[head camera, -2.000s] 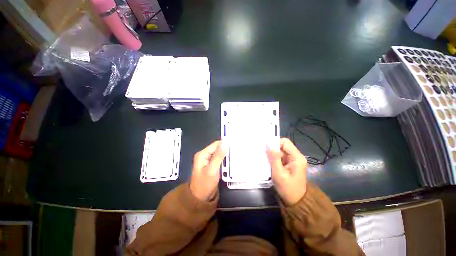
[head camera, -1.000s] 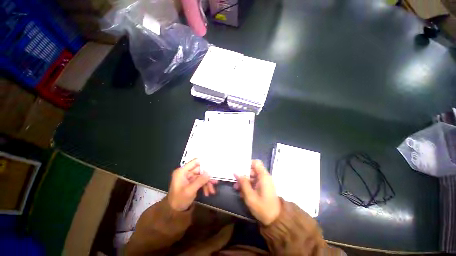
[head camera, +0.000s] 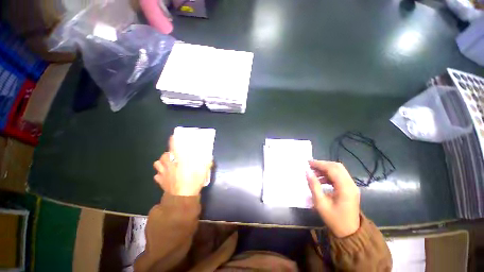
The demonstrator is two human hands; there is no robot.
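The working pile of white backing cards (head camera: 287, 172) lies on the dark green table in front of me. My right hand (head camera: 335, 194) is at its right edge, thumb and finger touching the top card; I cannot tell if they grip it. The second white card pile (head camera: 195, 142) lies further left. My left hand (head camera: 183, 172) lies over its lower part, fingers at its sides, hiding that end; a firm grip cannot be told. A loose tangle of black cord (head camera: 363, 159) lies just right of the working pile.
A tall white double block of cards (head camera: 207, 71) stands farther back left, beside a crumpled clear bag (head camera: 119, 61) and a pink bottle (head camera: 155, 16). At right, a translucent bag or tray (head camera: 432, 116) with white rings sits against a thick stack of dotted sheets (head camera: 464, 154).
Both hands held a card over the left pile a second ago. Now my left hand is on that pile and my right hand has moved to the working pile. The view has shifted.
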